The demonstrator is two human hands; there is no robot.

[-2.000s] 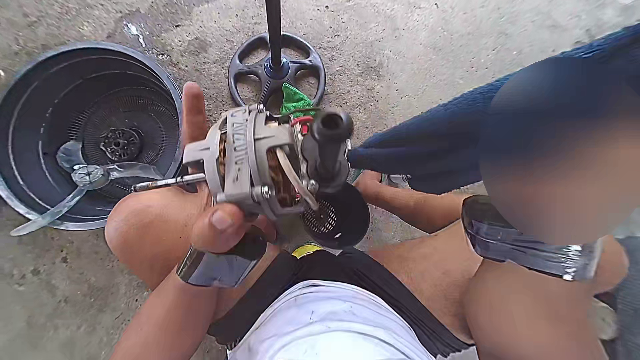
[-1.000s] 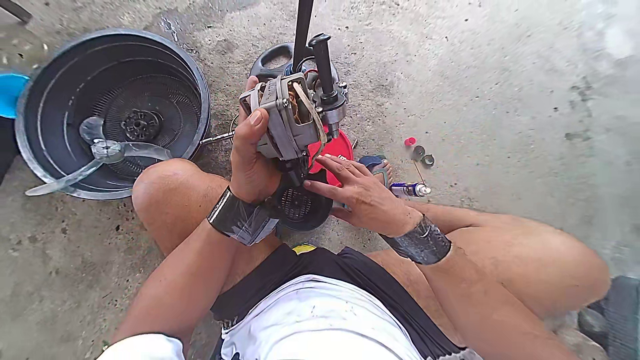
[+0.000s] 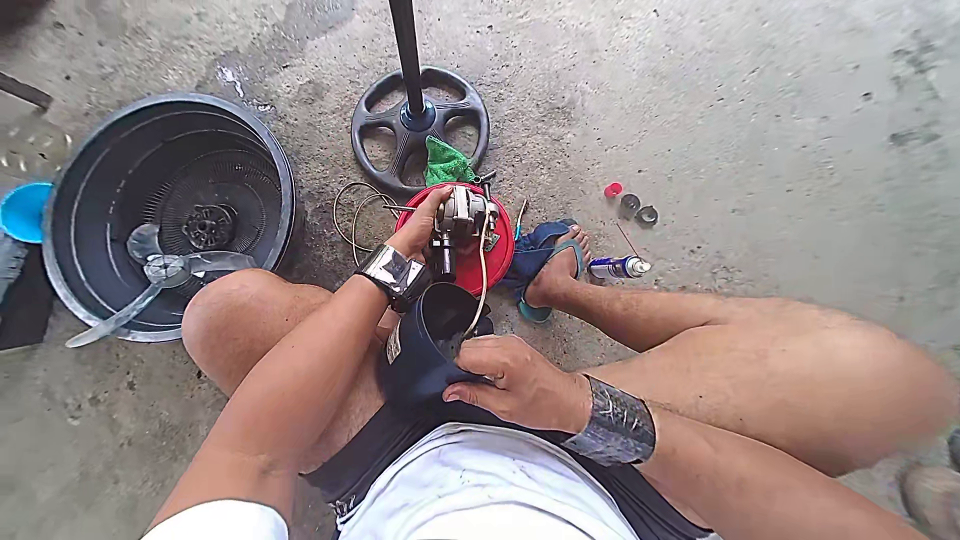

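Note:
My left hand (image 3: 421, 225) holds an electric fan motor (image 3: 461, 210) above a red round plastic lid or dish (image 3: 469, 270); its metal shaft points left. A pale cable (image 3: 482, 277) runs from the motor down into a dark plastic motor housing (image 3: 420, 375). My right hand (image 3: 510, 382) grips the rim of this housing, which rests in my lap with its opening tilted up. The ends of the fingers inside the housing are hidden, and so is the cable's lower end.
At left stands a large black basin (image 3: 289, 195) with a clear fan blade (image 3: 166, 271) across its rim. Ahead are a round fan base (image 3: 367, 120) with a pole and a green cloth (image 3: 446, 161). At right lie a spray can (image 3: 619, 268) and small caps (image 3: 629, 204). A blue bowl (image 3: 26, 213) sits far left.
My left hand has lowered the motor over the red lid. My right hand has moved from beside the motor to the housing, which is now tilted in my lap.

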